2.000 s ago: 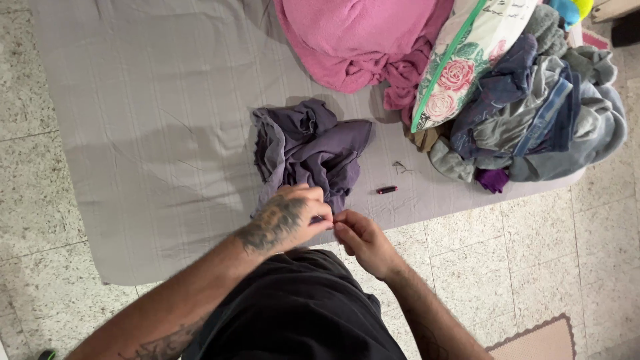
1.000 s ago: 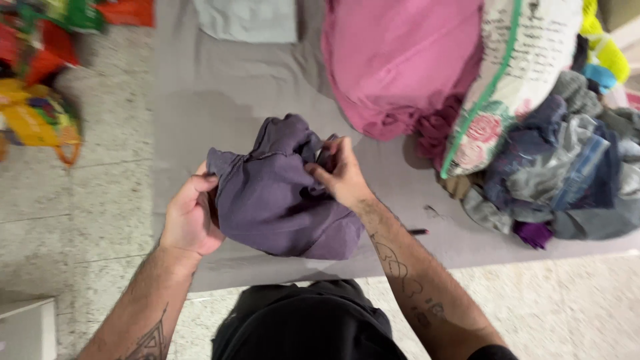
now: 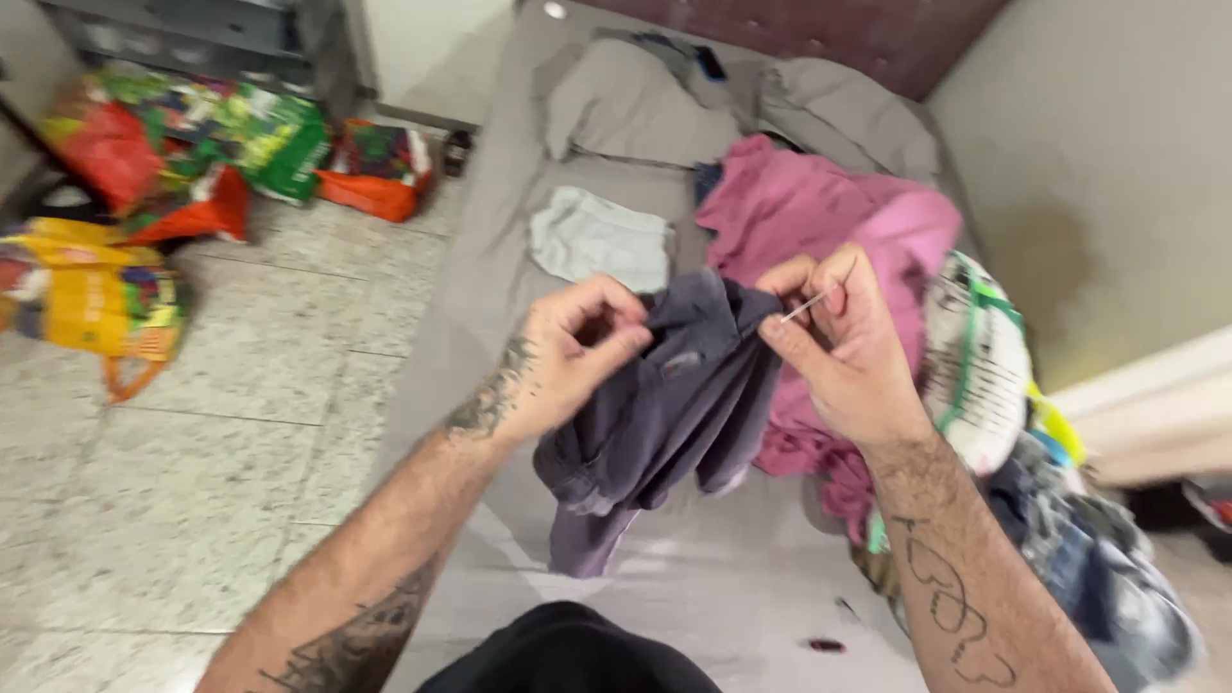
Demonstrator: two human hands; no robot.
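Observation:
A dark purple garment [image 3: 664, 414] hangs bunched between my hands above the bed. My left hand [image 3: 577, 351] pinches its upper left edge between thumb and fingers. My right hand [image 3: 837, 337] grips the upper right edge, and a thin pale strip or cord [image 3: 807, 306] shows between its thumb and fingers; I cannot tell whether it belongs to the garment. A small dark and red object [image 3: 826, 645] lies on the grey sheet below, with a tiny dark thing [image 3: 847, 607] near it.
A folded light grey cloth [image 3: 602, 236] lies beyond the garment. Pink fabric [image 3: 818, 207], a floral pillow [image 3: 982, 356] and piled clothes [image 3: 1088, 568] are at right. Grey pillows [image 3: 645, 106] rest by the headboard [image 3: 818, 29]. Colourful bags [image 3: 87, 289] stand on the tiled floor at left.
The purple garment, lying on the bed with my hands at its near edge two seconds before, is now held up between both hands. The view has swung toward the headboard.

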